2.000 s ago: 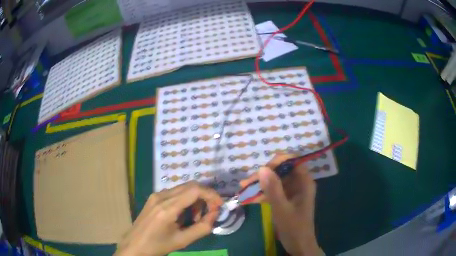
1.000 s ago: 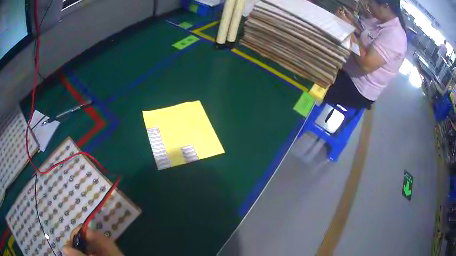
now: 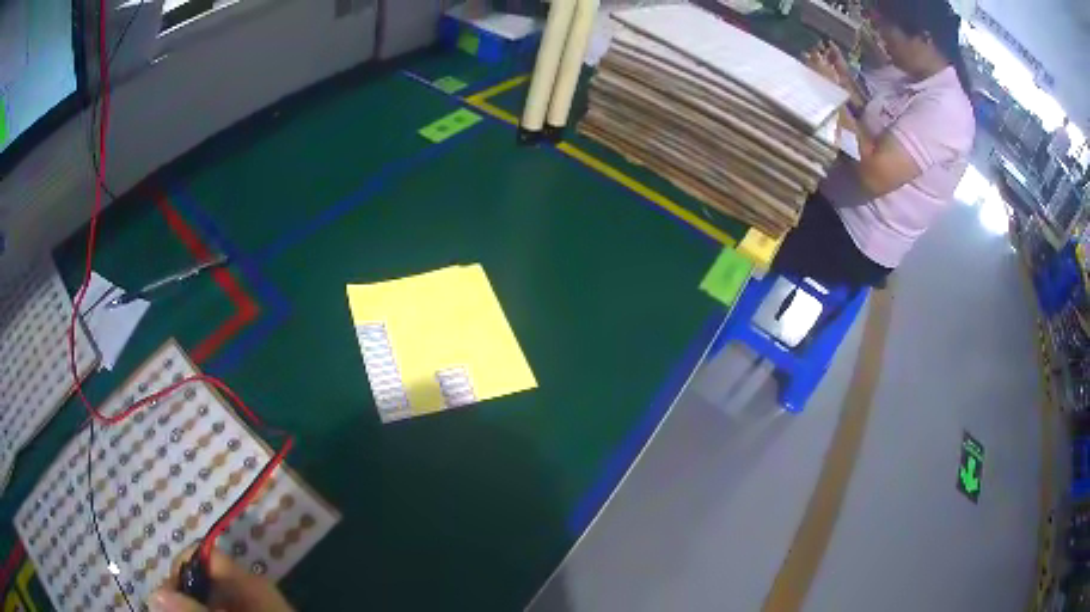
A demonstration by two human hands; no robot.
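Note:
My right hand point(image 3: 233, 586) is at the bottom left, partly cut off by the frame's edge, and holds the dark rear end of the test probe point(image 3: 194, 576). The probe's tip is out of the picture. A red test lead point(image 3: 253, 484) runs from the probe over the working tray point(image 3: 155, 466), a white board with rows of silver dots and tan linked holes. A thin black lead point(image 3: 91, 484) crosses the same tray. My left hand is not in view. The test base and any component under test are out of the picture.
A yellow label sheet point(image 3: 448, 329) lies on the green mat point(image 3: 359, 203). White paper point(image 3: 114, 325) with a thin grey tool point(image 3: 179, 277) lies at the left, beside another tray point(image 3: 36, 353). A tray stack point(image 3: 705, 126) stands at the back, near a person point(image 3: 914, 155) on a blue stool point(image 3: 789, 347).
Since two seconds ago the view has swung right; the left hand, base and brown sheet have left the picture. Over the last second the scene sits slightly lower; the right hand still holds the probe.

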